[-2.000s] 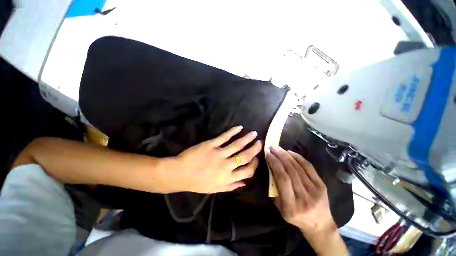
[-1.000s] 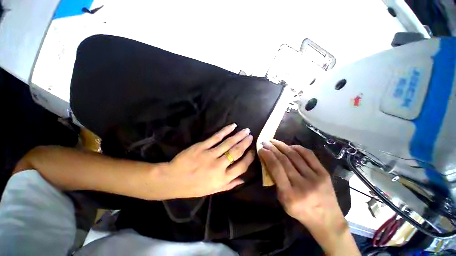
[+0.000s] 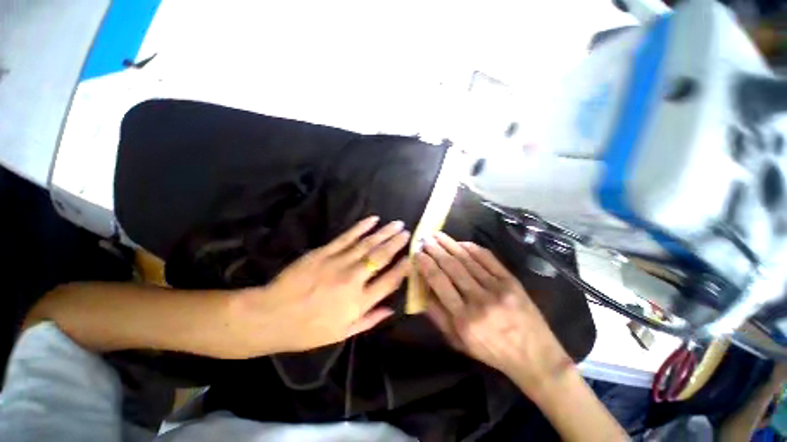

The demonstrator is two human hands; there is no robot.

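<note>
A large black garment panel (image 3: pixel 207 164) lies across the white table and hangs into my lap. A pale yellow strip (image 3: pixel 438 205) lies on it, its far end by the needle area of the white sewing machine (image 3: pixel 552 129). My left hand (image 3: pixel 332 289) lies flat on the panel, fingers spread, a ring on one finger, fingertips at the strip's left side. My right hand (image 3: pixel 475 302) rests with its fingertips on the strip's right edge, pressing it on the cloth. The presser foot and needle are washed out by glare.
Blue tape (image 3: pixel 121 39) is stuck at the table's far left, with a small dark scrap beside it. Dark red scissor handles (image 3: pixel 675 373) lie at the right end of the table. Black cables (image 3: pixel 595 293) run under the machine head. Part of another arm shows at the lower right edge.
The view has shifted, so the machine head appears further left and more of its right end shows. Both hands and the strip appear slightly further left; the strip looks straighter than two seconds ago.
</note>
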